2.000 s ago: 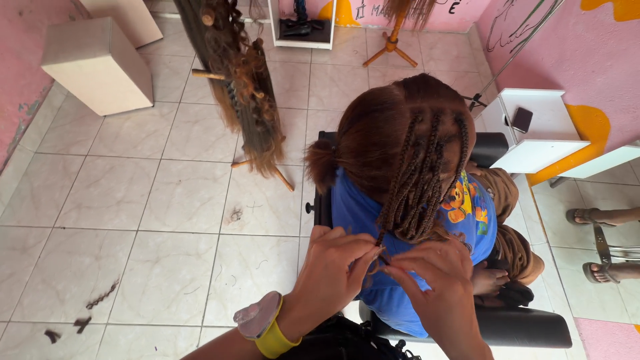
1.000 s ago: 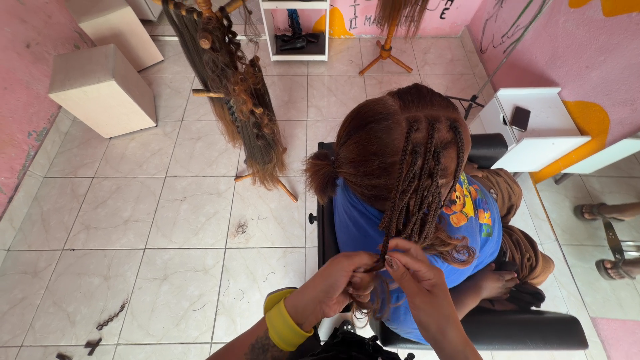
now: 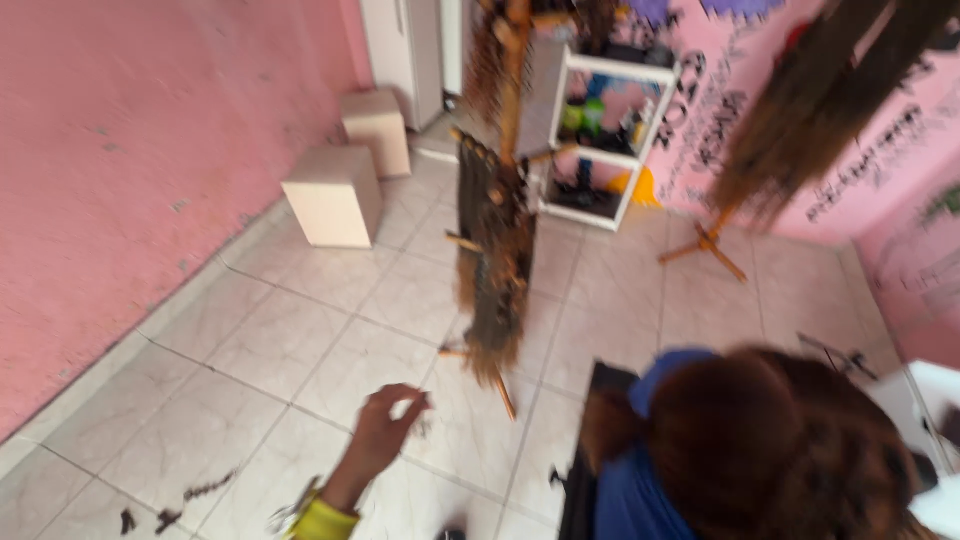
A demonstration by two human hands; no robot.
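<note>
My left hand [image 3: 384, 427], with a yellow wristband, is raised over the tiled floor, left of the seated person. Its thumb and forefinger come near each other; blur hides whether anything lies between them. My right hand is out of view. The seated person's reddish-brown hair [image 3: 720, 435], gathered in a short ponytail [image 3: 609, 431], fills the lower right, blurred, above a blue shirt [image 3: 634, 495]. Ahead of my left hand stands a wooden rack [image 3: 512, 97] hung with bundles of brown hair extensions [image 3: 495, 277].
Two pale boxes [image 3: 334, 196] stand by the pink wall [image 3: 150, 135]. Behind the rack is a white shelf unit [image 3: 619, 156]. A second wooden stand [image 3: 706, 238] holds long hair [image 3: 810, 112]. Loose braid pieces [image 3: 210, 486] lie on the floor at lower left.
Both hands were at the ends of the braids; my left hand has let go and moved left, away from the head. My right hand has left the view. The view has swung left and up.
</note>
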